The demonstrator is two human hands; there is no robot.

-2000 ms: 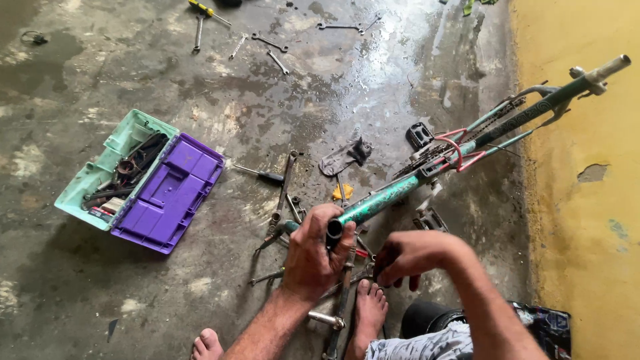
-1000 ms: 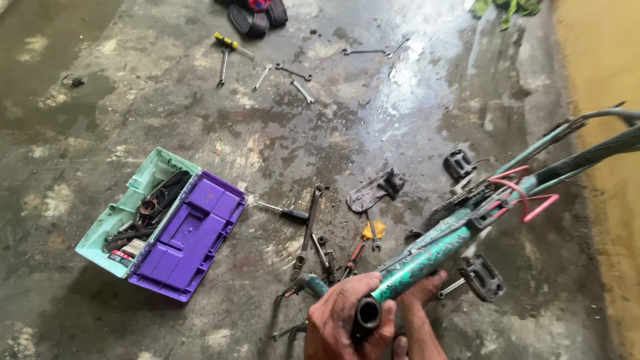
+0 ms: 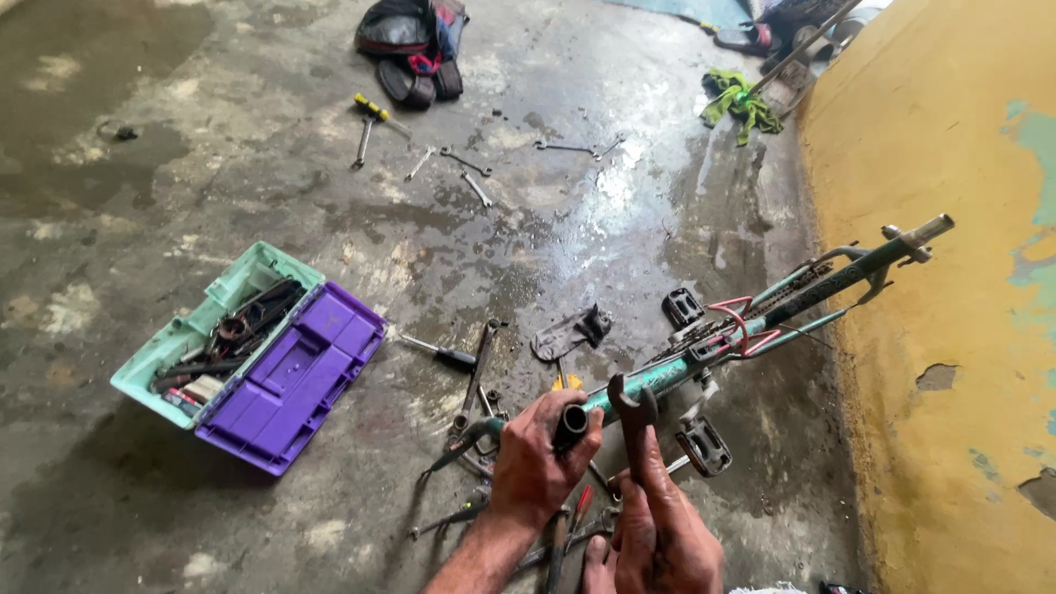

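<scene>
My left hand [image 3: 538, 462] is wrapped around the open end of the head tube [image 3: 571, 421] of a green bicycle frame [image 3: 664, 375]. Just to its right, my right hand [image 3: 660, 528] grips a dark open-end wrench [image 3: 634, 417], its jaws pointing up beside the frame tube. The frame slants up to the right, with a seat post [image 3: 932, 231] at its far end by the wall. A red cable [image 3: 747, 326] loops near the cranks, and pedals [image 3: 704, 445] stick out on both sides. Part of the fork [image 3: 466, 445] shows left of my left hand.
A mint toolbox [image 3: 157, 351] with a purple lid [image 3: 289, 379] lies open at left, full of tools. A screwdriver [image 3: 450, 355], a long wrench [image 3: 476, 379] and a grey rag [image 3: 561, 337] lie nearer. Several small wrenches [image 3: 477, 190], a bag [image 3: 400, 37] and a green cloth [image 3: 738, 107] are farther off; a yellow wall [image 3: 924, 330] bounds the right.
My right hand has come up on the right of the frame with a wrench in it, which the earlier frames do not show there. My left hand remains at the head tube. The view has shifted.
</scene>
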